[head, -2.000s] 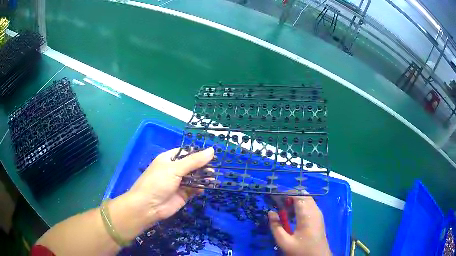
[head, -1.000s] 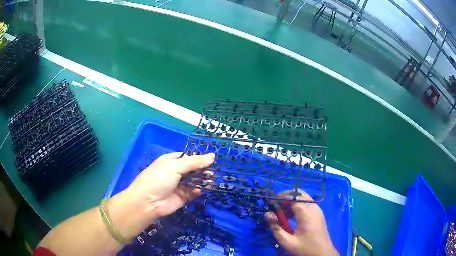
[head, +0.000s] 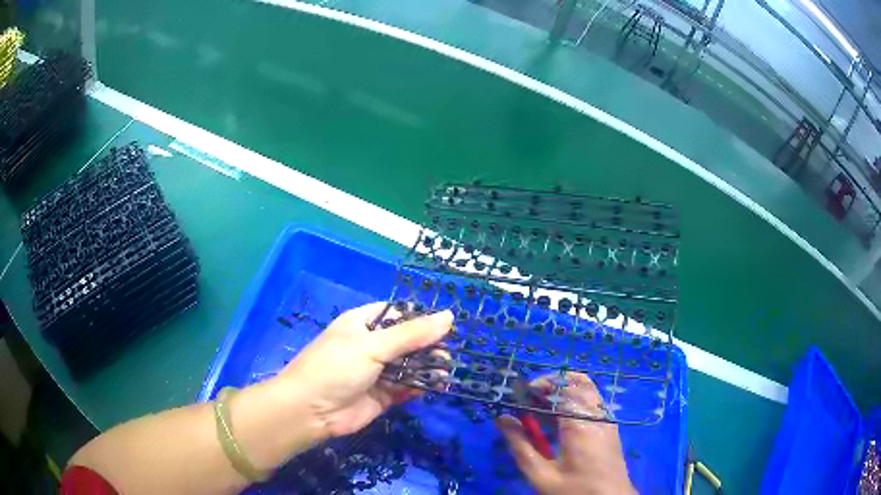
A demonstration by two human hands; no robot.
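A black see-through sprue frame (head: 551,300) with rows of small parts is held tilted above the blue tray (head: 253,329). My left hand (head: 372,363) grips its left edge, thumb on top. My right hand (head: 572,440) is closed around red-handled nippers (head: 537,433) under the frame's near edge; their jaws are partly hidden by the frame. Many tiny black moulded parts (head: 386,450) lie loose in the tray below the hands.
A stack of black sprue frames (head: 111,256) stands left of the tray, with a second black stack (head: 41,111) behind. A yellow-handled tool (head: 703,474) lies right of the tray. A second blue bin (head: 811,430) is at the right. White strips cross the green bench.
The sprue frame and my left hand have moved to the right and the frame sits slightly lower than at first. The right hand with the nippers has shifted slightly left under the near edge.
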